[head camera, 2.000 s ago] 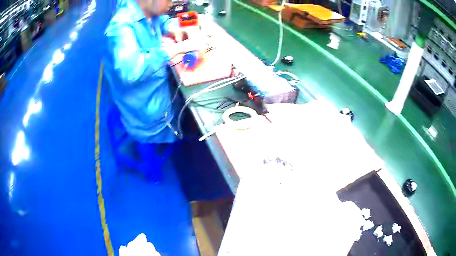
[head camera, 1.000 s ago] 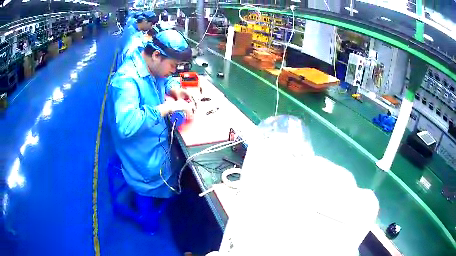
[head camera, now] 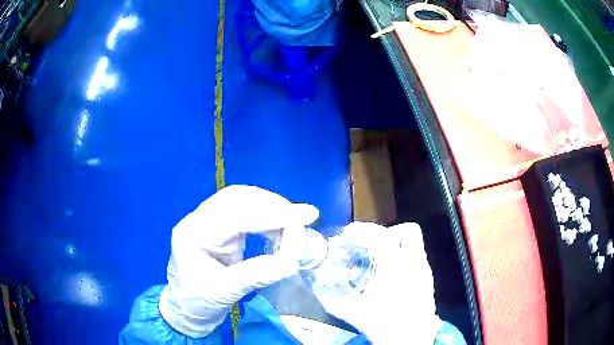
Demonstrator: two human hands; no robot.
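A clear bottle (head camera: 343, 269) lies between my two white-gloved hands, low in the picture, with its neck towards the left. My left hand (head camera: 232, 253) has its thumb and fingers closed around the neck and cap end. My right hand (head camera: 397, 286) is wrapped around the bottle's body and hides much of it. The gloves are overexposed, so single fingers are hard to tell apart. Whether the cap is on or loose cannot be told.
The orange-red bench mat (head camera: 505, 263) is on the right. A black tray (head camera: 572, 290) holds a cluster of white parts (head camera: 569, 209). Clear plastic film (head camera: 525, 84) and a yellowish ring (head camera: 431, 18) lie farther up. A brown carton (head camera: 371, 175) stands under the bench. A person's blue smock (head camera: 296, 23) shows at the top.
The view has tilted down and turned left, so the bench now lies at the right. The large white glare is gone, and both gloved hands with the clear bottle are now plainly visible.
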